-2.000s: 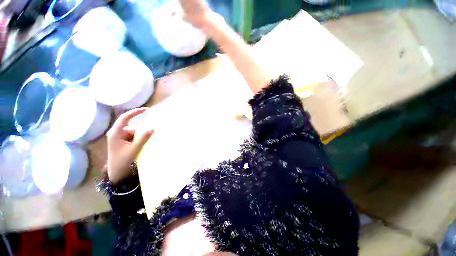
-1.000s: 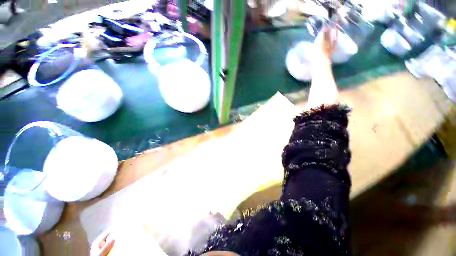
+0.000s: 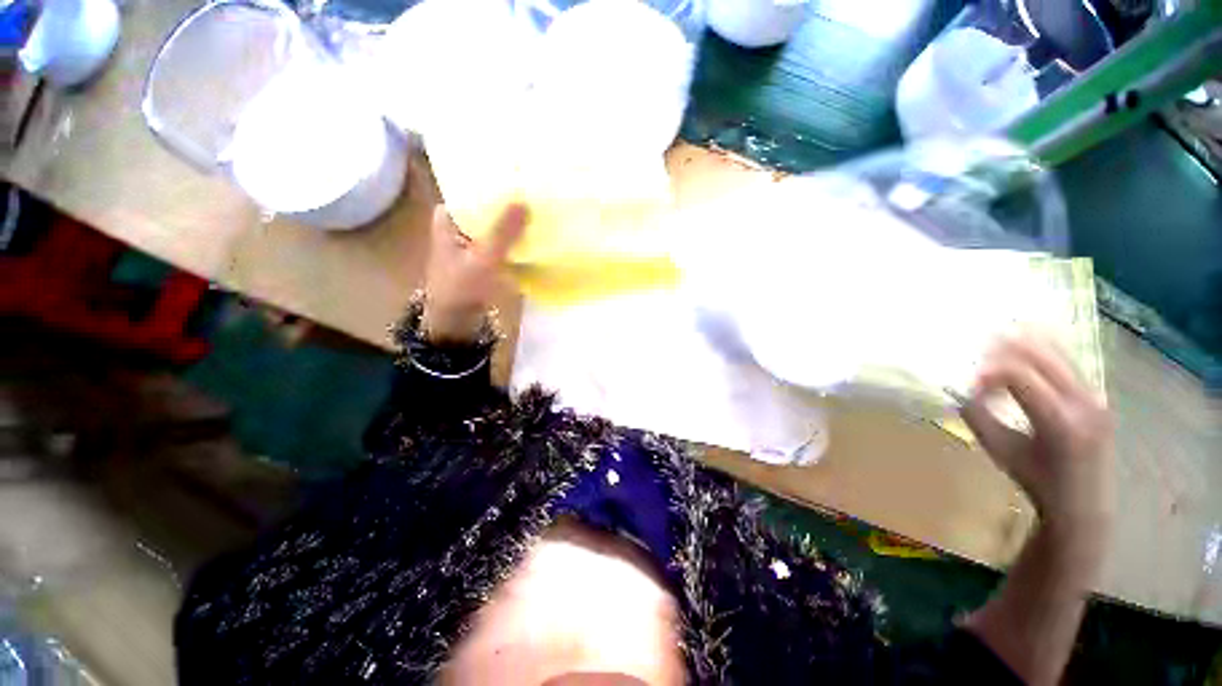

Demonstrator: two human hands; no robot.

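Note:
My left hand (image 3: pixel 466 279), with a thin bracelet at the wrist, grips the lower left edge of a pale yellow sheet (image 3: pixel 596 241), thumb on top. Any print on it is lost in glare. A white container (image 3: pixel 804 288) lies at centre right, its clear hoop handle (image 3: pixel 1056 215) towards the upper right. A white pad (image 3: pixel 610 369) is partly under it. My right hand (image 3: pixel 1043 409) is blurred, fingers bent, over the edge of pale sheets (image 3: pixel 1083 302) at the right. Whether it pinches anything cannot be seen.
More white containers stand at the upper left (image 3: pixel 322 154) and top centre (image 3: pixel 610 81); another (image 3: pixel 965 83) is on the dark green surface near the green bar (image 3: pixel 1119 83). Brown cardboard (image 3: pixel 858 462) covers the table edge. A red shape (image 3: pixel 101 288) is below left.
The view has swung. My right hand has come back from reaching far over the green surface to the sheets at the right. A white container now lies in front of me; my left hand holds the yellow sheet.

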